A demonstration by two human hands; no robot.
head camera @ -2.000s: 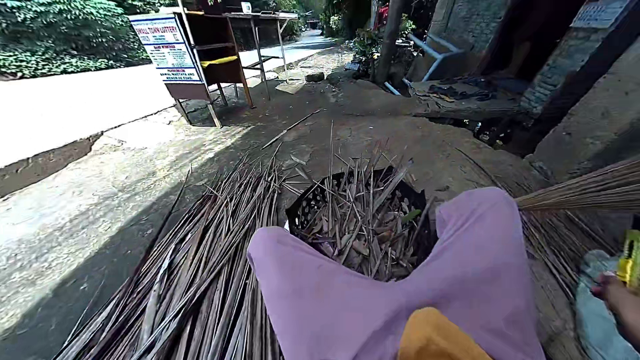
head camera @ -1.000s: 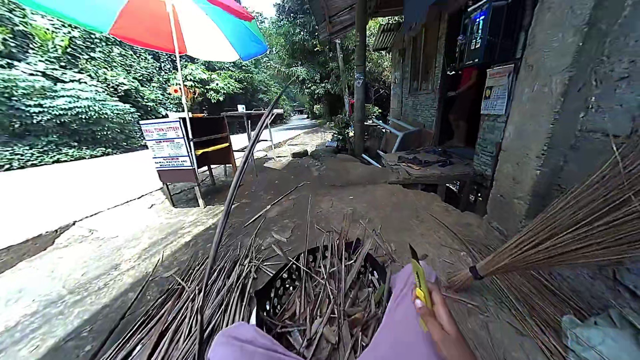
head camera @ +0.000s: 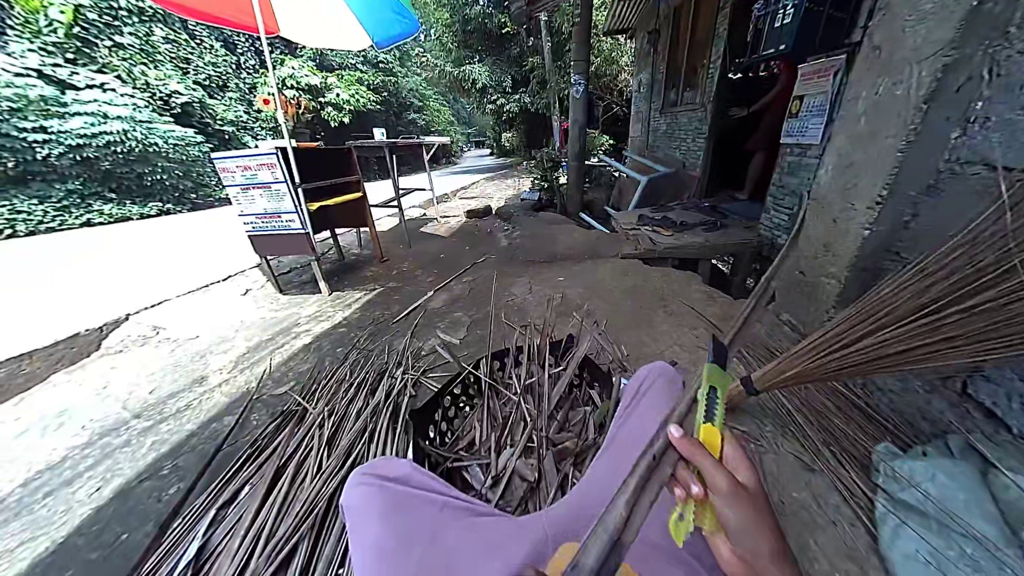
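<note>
My right hand (head camera: 728, 496) grips a yellow-green snap-off utility knife (head camera: 709, 408), its dark blade pointing up. The thumb and fingers also touch a long dry palm leaf strip (head camera: 640, 488), which slants from the bottom edge up past the knife toward the wall. Only a scrap of what may be my left hand shows at the bottom edge, near the strip's low end; its grip is hidden. Between my knees stands a black perforated basket (head camera: 448, 412) full of dry leaf scraps (head camera: 528, 448). Dry palm leaves (head camera: 296, 472) lie heaped left of it.
A bundled stick broom (head camera: 888, 312) leans at the right, above a pale green sack (head camera: 944, 504). Farther off are a sign-bearing stand (head camera: 264, 196), an umbrella (head camera: 320, 16), a table (head camera: 400, 144), a low wooden platform (head camera: 696, 232) and a person (head camera: 768, 120) in a doorway.
The view has swung up and right since the first frame. My right hand has come from the far right to over my knee with the knife. The strip now slants to the right, beside the knife.
</note>
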